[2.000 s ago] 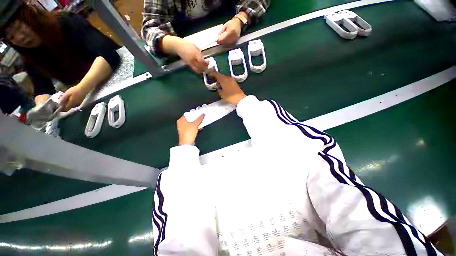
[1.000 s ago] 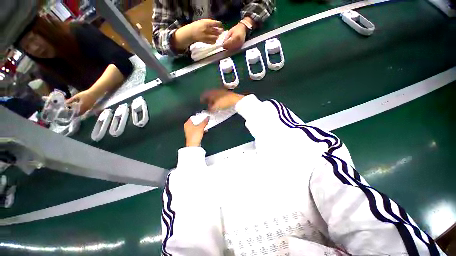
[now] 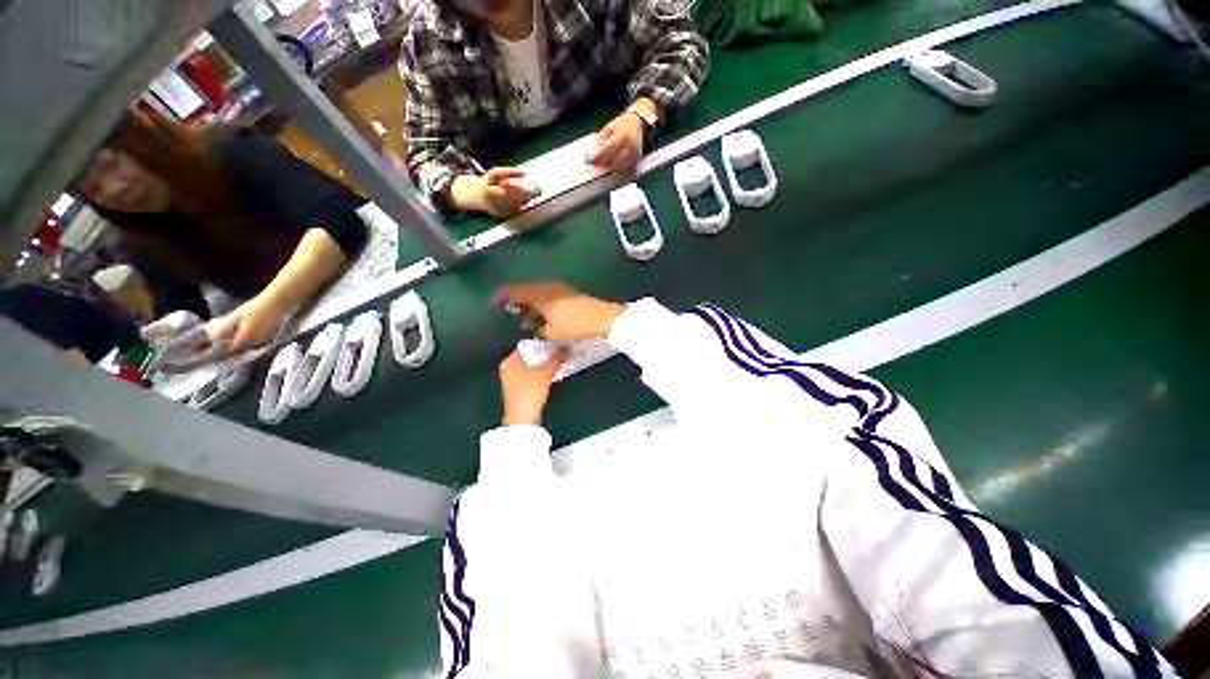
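My left hand (image 3: 528,387) is over the green belt and holds a white label strip (image 3: 581,356) between thumb and fingers. My right hand (image 3: 557,310) is just above it, over the strip, with thumb and index finger near each other; whether a small label is at its fingertips cannot be told. White loop-shaped products lie on the belt beyond my hands: one (image 3: 636,222) is nearest, with two more (image 3: 701,195) to its right. Several others (image 3: 411,332) stand in a row to the left. Neither hand touches a loop.
A plaid-sleeved worker across the belt holds a white pad (image 3: 561,167). A dark-clothed worker handles clear plastic (image 3: 186,348) at left. A grey post (image 3: 332,133) and thick frame bar (image 3: 266,444) cross at left. Another loop (image 3: 953,78) lies far right. Printed sheets (image 3: 730,634) are near my lap.
My right hand has moved back from the nearest loop to the strip. The plaid-sleeved worker's hand has withdrawn from that loop. More loops stand at left, and one far-right loop is gone from view.
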